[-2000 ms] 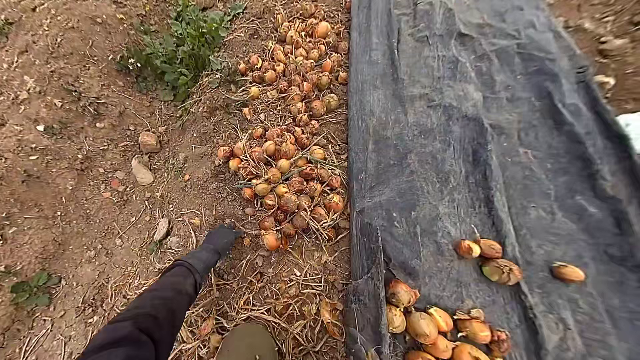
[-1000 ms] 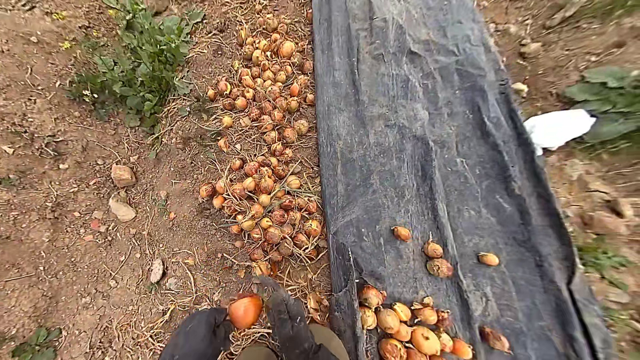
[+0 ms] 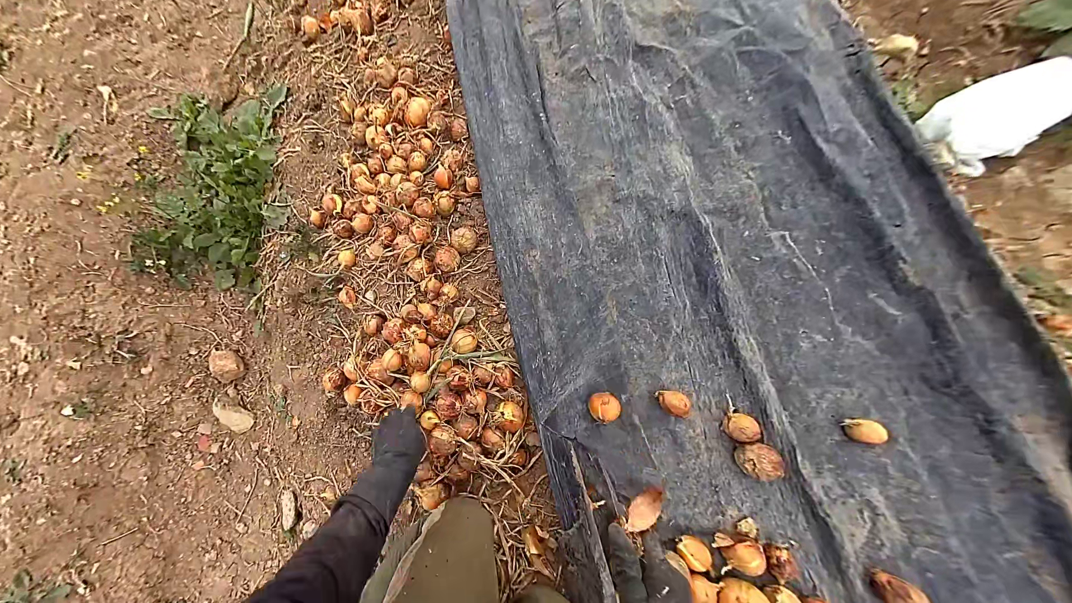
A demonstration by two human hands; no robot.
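Note:
My left hand (image 3: 398,437), in a dark glove, reaches into the near left part of a long pile of onions (image 3: 419,356) on the soil; its fingertips touch an onion, and whether they grip it cannot be seen. At the lower edge of the view my right hand (image 3: 641,565), gloved too, is over the dark plastic sheet (image 3: 636,251), partly cut off. A loose onion or piece of onion skin (image 3: 645,509) lies at its fingertips. Beside it is a cluster of onions (image 3: 741,557), and several single onions (image 3: 605,407) lie farther up the sheet.
A leafy green weed (image 3: 219,188) grows left of the pile. Stones (image 3: 226,365) lie on the bare soil. Beyond the sheet's right edge is a white object (image 3: 1001,113). My knee (image 3: 452,553) shows at the bottom, close to the pile.
My hands, together around an onion one second ago, are now apart: the left at the pile, the right over the sheet. One more single onion lies on the sheet's left part.

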